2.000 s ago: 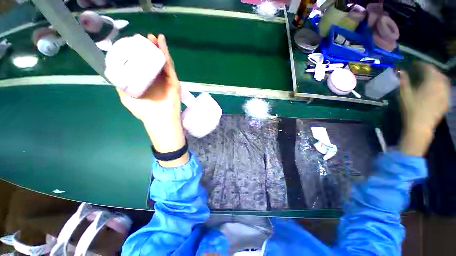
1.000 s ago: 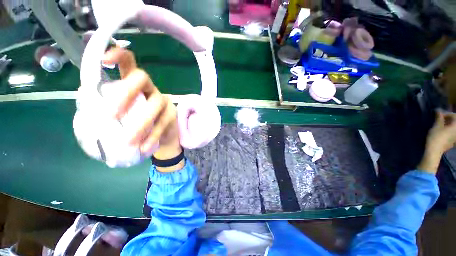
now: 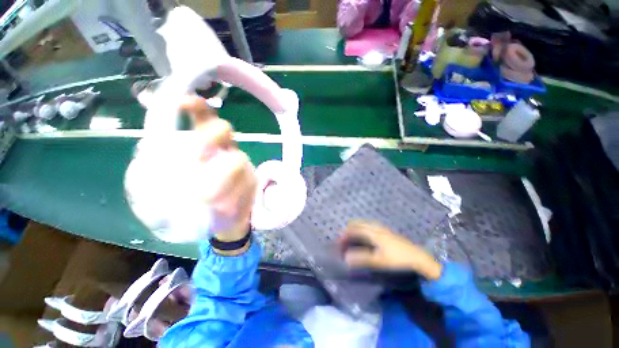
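White and pale pink cat-ear headphones [image 3: 290, 139] are held upright above the bench at the left. My left hand [image 3: 227, 163] grips them by one ear cup; that cup is overexposed and blurred. The other cup, with its pink cushion, hangs at the right of my wrist. My right hand [image 3: 387, 251] holds a dark dimpled divider pad [image 3: 373, 187], tilted over the black work mat [image 3: 505, 224]. The fingers of my right hand are blurred and partly hidden by the pad's near edge.
A white tissue [image 3: 444, 194] lies on the mat. Behind are a blue parts bin [image 3: 465, 88], a white bottle [image 3: 518, 121] and a round pink-white item [image 3: 462, 122]. Waiting headphones [image 3: 156, 299] are at lower left, dark pads [image 3: 577, 197] at right. A person in pink [image 3: 360, 17] sits opposite.
My right hand has come from the far right to the middle with a divider pad. My left hand still holds the headphones, turned from cup-face view to upright, and slightly further right.
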